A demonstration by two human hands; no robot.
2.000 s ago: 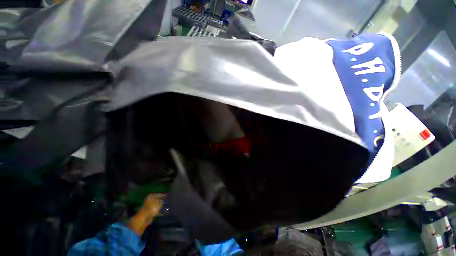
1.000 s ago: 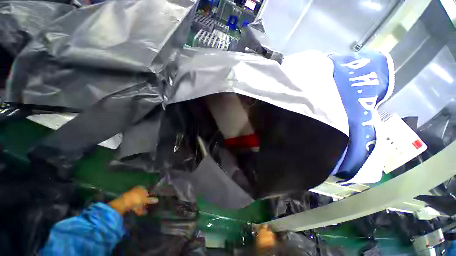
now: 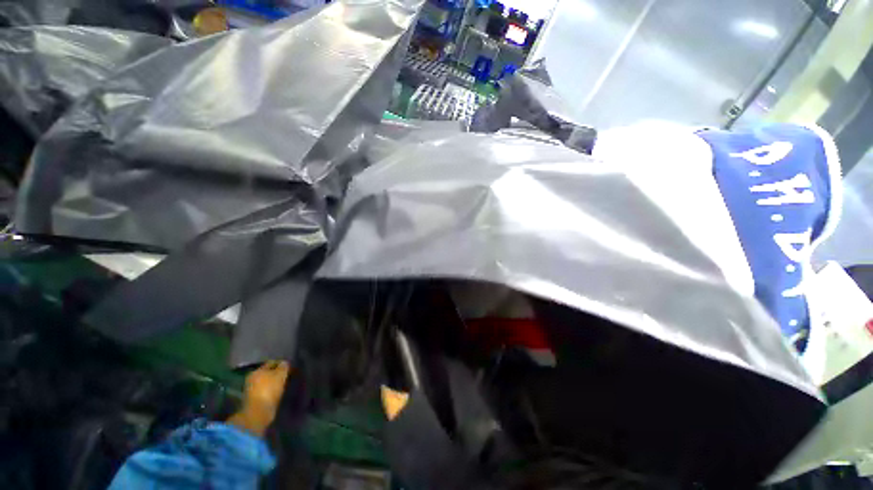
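Observation:
A large grey-black poly bag [image 3: 536,230] lies in front of me with its dark mouth open toward me. A white-and-red item [image 3: 507,330] shows inside it. My left hand [image 3: 260,388] is at the lower left in a blue sleeve, by the tip of a hanging grey flap [image 3: 268,321]; its fingers are blurred, and I cannot tell if it grips anything. A small part of my right hand [image 3: 393,401] shows below the bag mouth; the rest is hidden behind dark film.
Another large silvery bag [image 3: 182,144] lies at the left. A white-and-blue cloth [image 3: 771,206] with white letters and a white card [image 3: 842,321] are at the right. Pale papers [image 3: 129,263] show under the left bag. Racks with blue items [image 3: 481,69] stand at the back.
The view has shifted, and the open bag appears larger and lower. My left hand appears higher, against the hanging flap. My right hand has moved left and up, to the dark film below the mouth.

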